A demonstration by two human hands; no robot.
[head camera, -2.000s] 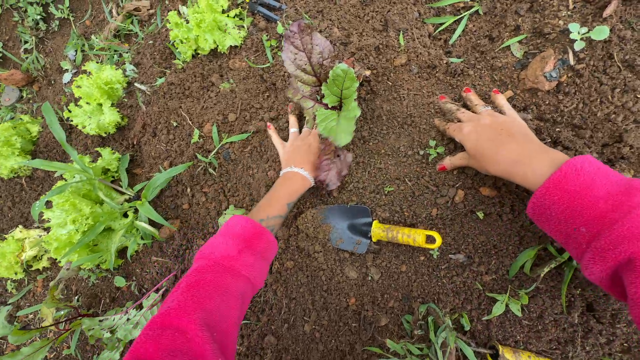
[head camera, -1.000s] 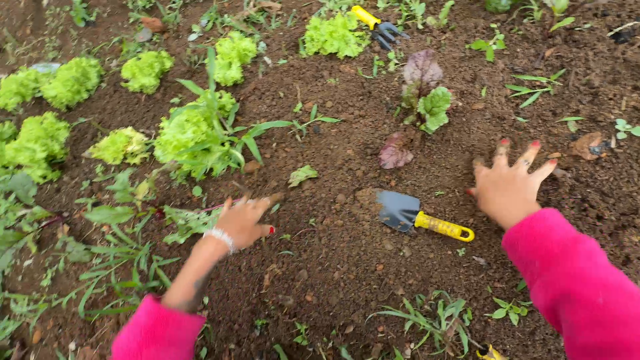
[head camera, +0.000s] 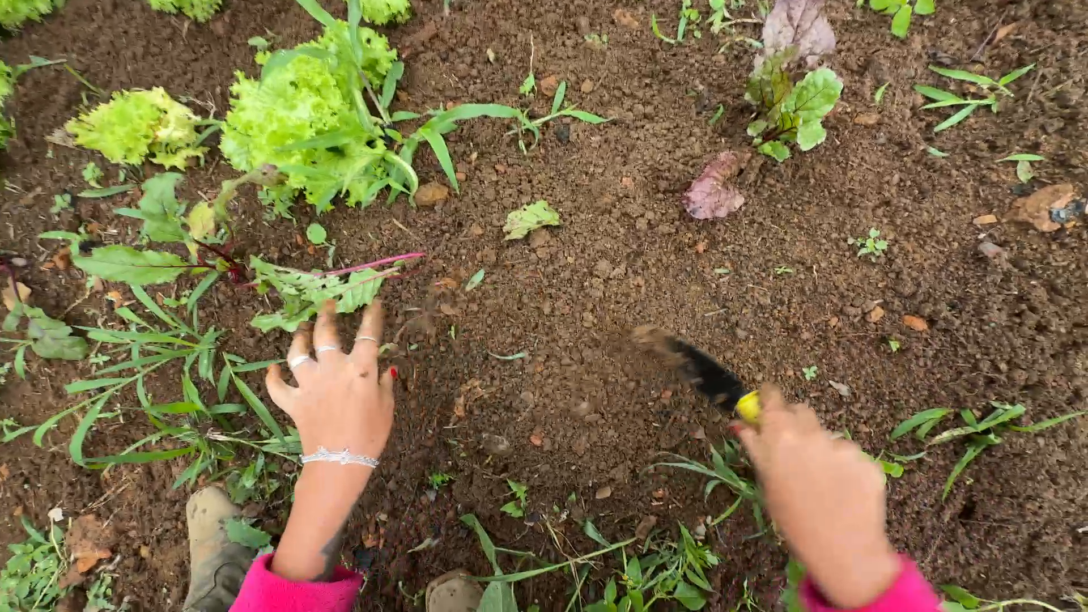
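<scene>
My right hand (head camera: pixel 816 489) is closed around the yellow handle of a garden trowel (head camera: pixel 701 374); the dark, blurred blade points up and left, its tip at the soil. My left hand (head camera: pixel 340 382) is palm down with spread fingers, the fingertips at the lower edge of a torn green leaf with a magenta stem (head camera: pixel 319 293). No object shows in its grasp. A beet-like seedling (head camera: pixel 790 106) with green and purple leaves stands at the upper right, a purple leaf (head camera: pixel 714 187) lying on the soil beside it.
Frilly green lettuce plants (head camera: pixel 293 119) grow at the upper left. Grassy weeds (head camera: pixel 183 399) are left of my left hand, and more weeds (head camera: pixel 654 565) grow along the bottom. A boot (head camera: pixel 212 544) shows at the lower left. A loose leaf piece (head camera: pixel 531 219) lies on the soil.
My right hand has taken hold of the trowel, which lay on the soil before. My left hand has moved from the seedling to the torn leaf at the left. The view has shifted.
</scene>
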